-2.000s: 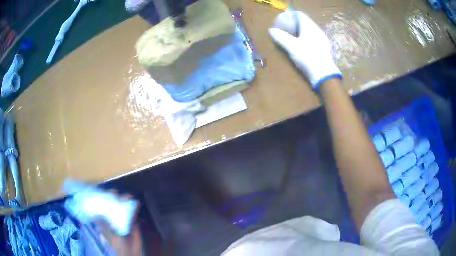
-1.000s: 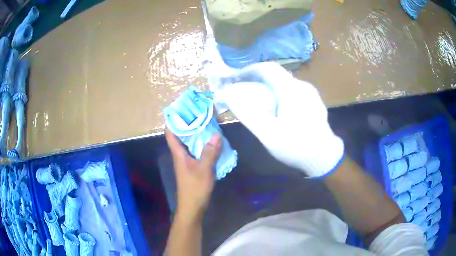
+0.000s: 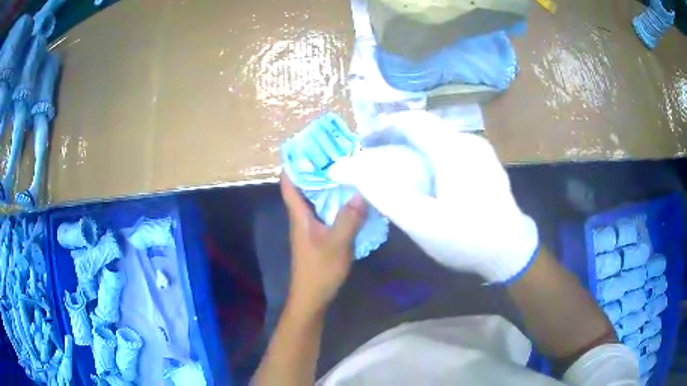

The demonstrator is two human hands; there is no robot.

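Note:
A light-blue hollow body part (image 3: 320, 154) is held over the table's front edge, its open end up and its ruffled end low and to the right. My bare left hand (image 3: 320, 245) is closed around its lower side. My gloved right hand (image 3: 459, 200) has its fingertips at the right rim of the open end; whether it grips the rim or a small tool is hidden by the glove. Another blue part (image 3: 452, 64) sits in the press under the beige upper block (image 3: 444, 26), above the beige lower fixture (image 3: 463, 93).
White cloth (image 3: 369, 79) lies left of the fixture. Slender blue leg pieces (image 3: 39, 139) lie at the left table edge. A blue bin (image 3: 197, 264) of jumbled parts is lower left, a blue bin (image 3: 576, 256) of rowed parts lower right. A ribbed blue piece (image 3: 654, 24) is upper right.
My left hand has brought the hollow part up from the lower left. My right hand has come from beyond the press to its open end. The view has shifted left.

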